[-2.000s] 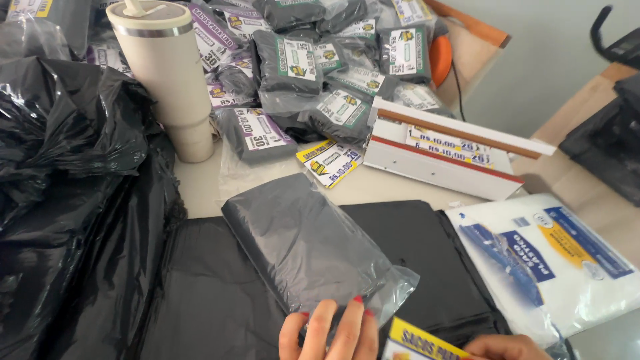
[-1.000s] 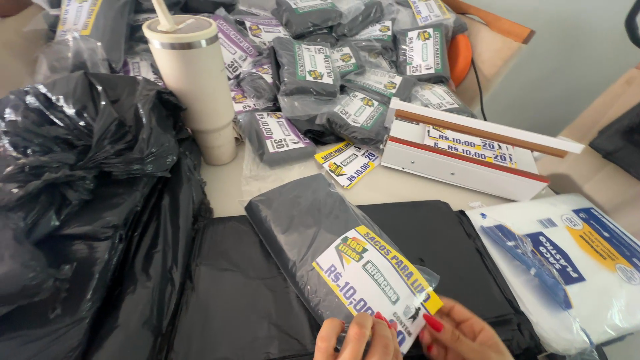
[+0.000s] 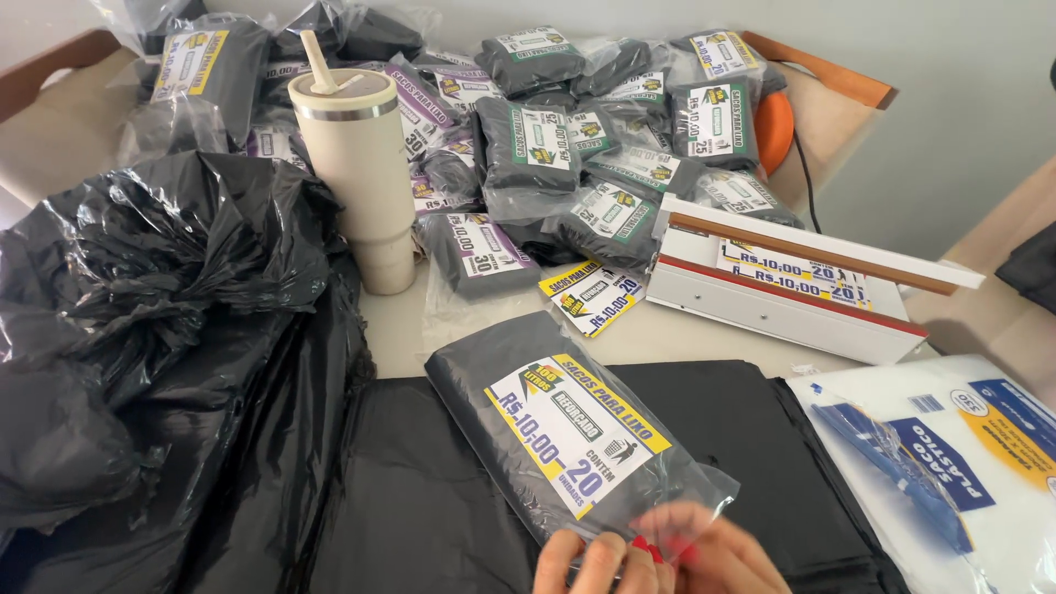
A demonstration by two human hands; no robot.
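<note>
A clear plastic bag [image 3: 511,462] packed with folded black garbage bags lies slanted on flat black plastic sheets [image 3: 429,487]. Its printed label [image 3: 577,429], white with yellow bands, lies over the black fold, toward the open end. My left hand [image 3: 606,565] rests at the bag's lower edge, fingers curled on the clear film. Close beside it my right hand [image 3: 714,549], somewhat blurred, pinches the loose film at the bag's mouth. The fingertips of both hands nearly meet. Another yellow and white label [image 3: 592,297] lies above on the table.
Crumpled black plastic [image 3: 157,330] fills the left side. A cream tumbler with a straw [image 3: 363,181] stands behind it. Filled, labeled packs [image 3: 536,148] are heaped at the back. A white impulse sealer [image 3: 784,301] holds labels at the right, above a pack of plastic bags [image 3: 957,462].
The label, held by my right hand beside the bag two seconds ago, now lies over the black fold. My right hand has moved from the label's corner to the film at the bag's mouth.
</note>
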